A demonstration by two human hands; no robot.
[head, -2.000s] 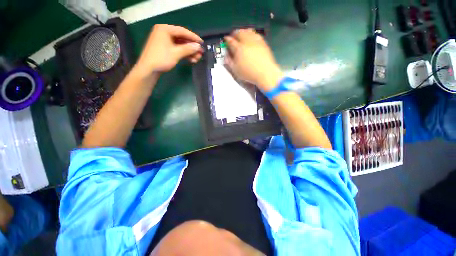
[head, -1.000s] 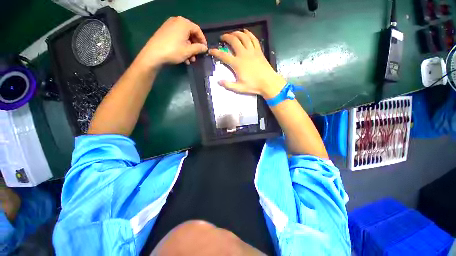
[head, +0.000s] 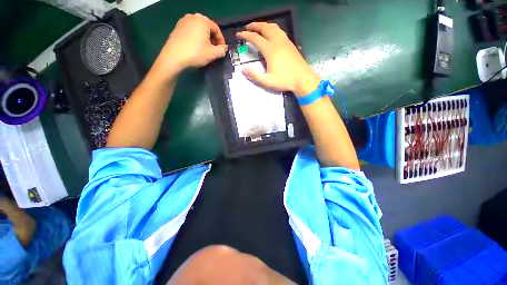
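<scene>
An open device unit (head: 258, 108) with a large silvery-white face and a green patch at its top end lies in the black foam fixture tray (head: 221, 125). My left hand (head: 194, 43) is at the tray's upper left corner, its thumb and fingertips pinched together at the device's top left edge. Whether a small part is between them is too small to tell. My right hand (head: 275, 58) lies over the device's top right part, fingers spread, fingertips by the green patch. It wears a blue wrist strap (head: 316, 93).
At left, a black parts tray (head: 127, 62) holds a round mesh dish (head: 100, 49) and a pile of small black components (head: 102, 111). A purple-ringed black cylinder (head: 21, 100) stands far left. At right are a slim black box (head: 443, 47) and a white-framed rack (head: 401, 146) of red-brown leads.
The view has shifted slightly. My right hand has moved from bunched fingers to a spread hand over the device's top. My left hand stays pinched at the upper left corner.
</scene>
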